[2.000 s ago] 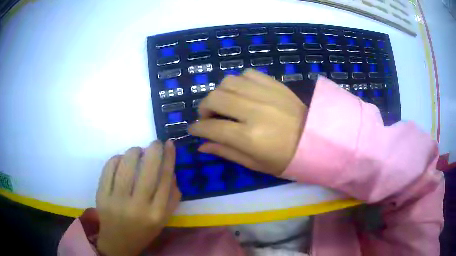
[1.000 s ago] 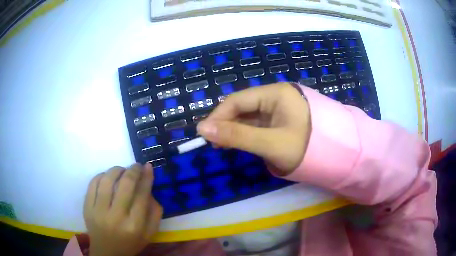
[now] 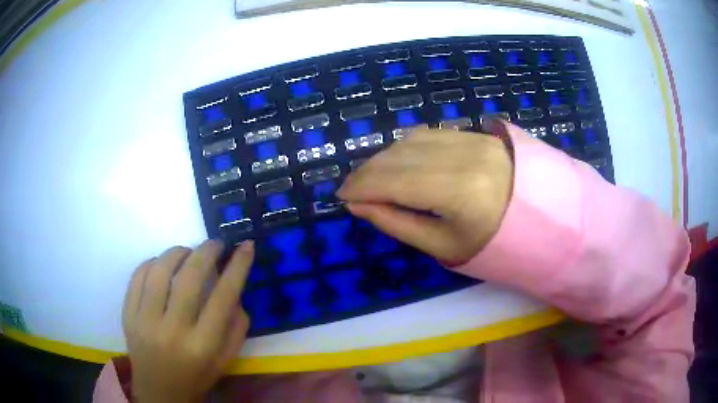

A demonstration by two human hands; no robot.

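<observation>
The black-and-blue parts tray (image 3: 295, 287) lies in front of me. Shiny oblong pieces (image 3: 316, 151) fill its upper rows, some with bright dots. The front slots show bare blue. My right hand (image 3: 441, 189) is over the middle of the tray, thumb and finger pinched at the right end of a small oblong part (image 3: 326, 207) low in a slot. My left hand (image 3: 189, 311) rests palm down at the tray's front left corner, its index fingertip on the tray over a slot. The right hand and sleeve hide part of the tray's right side.
A cream parts tray (image 3: 441, 5) lies beyond the blue one, cut off by the top edge. Yellow tape (image 3: 394, 346) runs along the near table edge. Yellow and red tape lines run down the right, with a red patch (image 3: 699, 238) at far right.
The white side of the part, held above the tray a second ago, no longer shows; my right fingertips are now down at a slot. My left hand has stayed at the tray corner.
</observation>
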